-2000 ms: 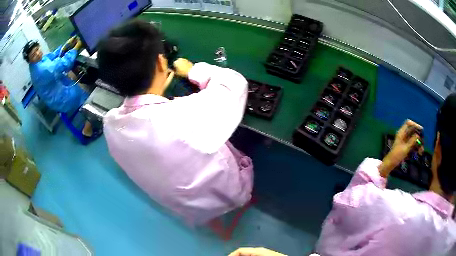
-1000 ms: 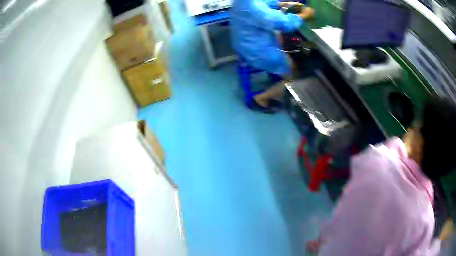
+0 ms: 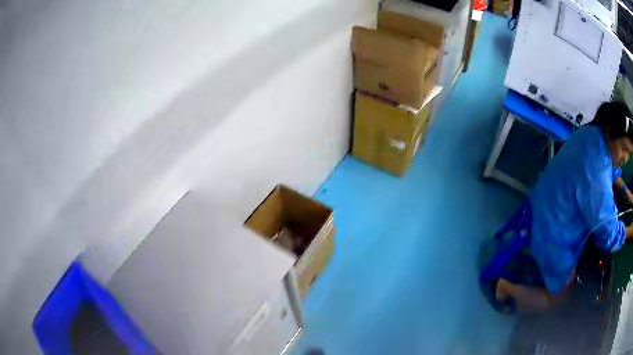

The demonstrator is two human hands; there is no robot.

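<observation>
Neither of my hands is in view. Nearest in front of me is a grey-white cabinet (image 3: 201,277) against the wall at the lower left. A blue plastic bin (image 3: 59,305) with something dark inside stands at its left end, cut off by the bottom edge. An open cardboard carton (image 3: 316,253) sits beyond the cabinet; its contents are dark and unclear.
Two stacked cartons (image 3: 389,135) stand along the wall. A person in a blue coat (image 3: 572,201) sits on a blue stool (image 3: 510,239) at the right. A white machine (image 3: 562,59) rests on a blue-topped table (image 3: 538,114). Blue floor (image 3: 389,263) runs between.
The view has swung left, away from the bench. The people in pink coats and the monitor have left the picture. The wall, cabinet and cartons now fill more of it.
</observation>
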